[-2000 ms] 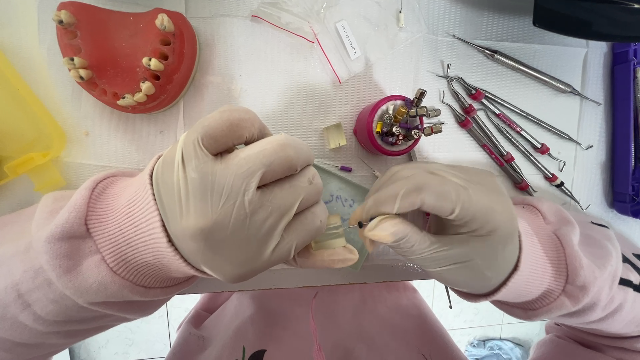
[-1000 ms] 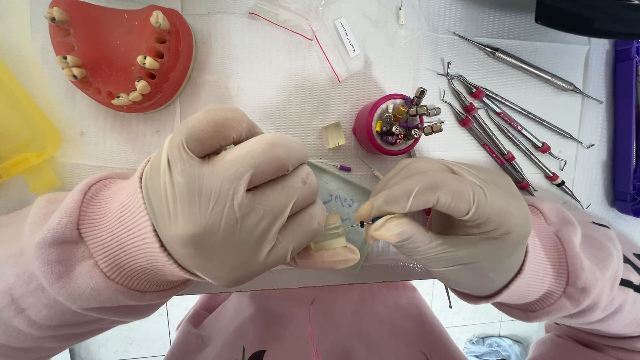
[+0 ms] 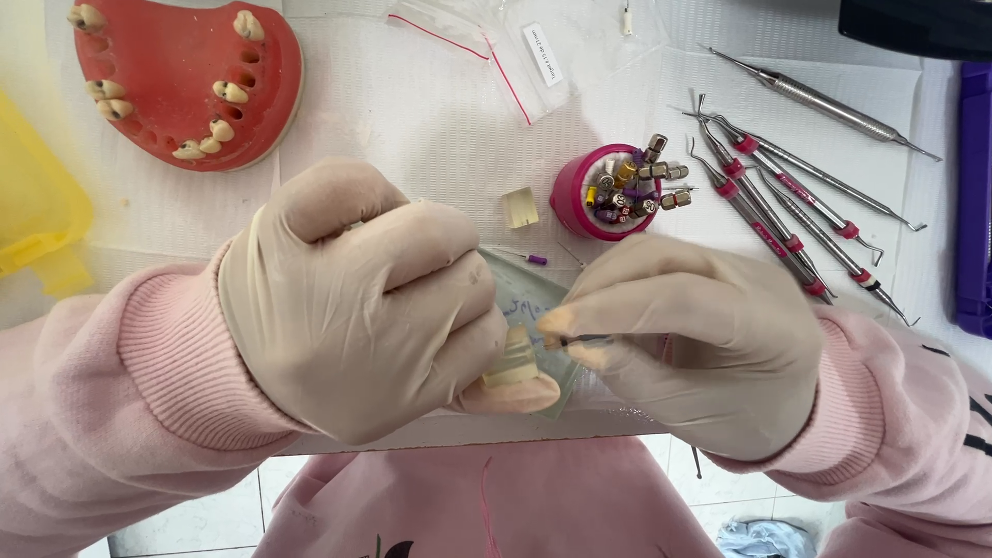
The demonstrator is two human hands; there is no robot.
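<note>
My left hand, in a pale glove, is closed around a small translucent resin block, held between thumb and fingers near the table's front edge. Just right of the block, my gloved right hand pinches a small, thin dental instrument with a dark part between thumb and fingertips; its exact kind is unclear. A glass slab with blue handwriting lies beneath both hands. Behind it are a purple-handled endodontic file and another translucent block.
A magenta pot holds several files and burs. Several metal dental instruments lie at the right, beside a purple case. A red dental model with teeth and a yellow plastic container are at the left. Zip bags lie at the back.
My right hand has shifted slightly in its grasp of the small instrument beside the block. My left hand still holds the block.
</note>
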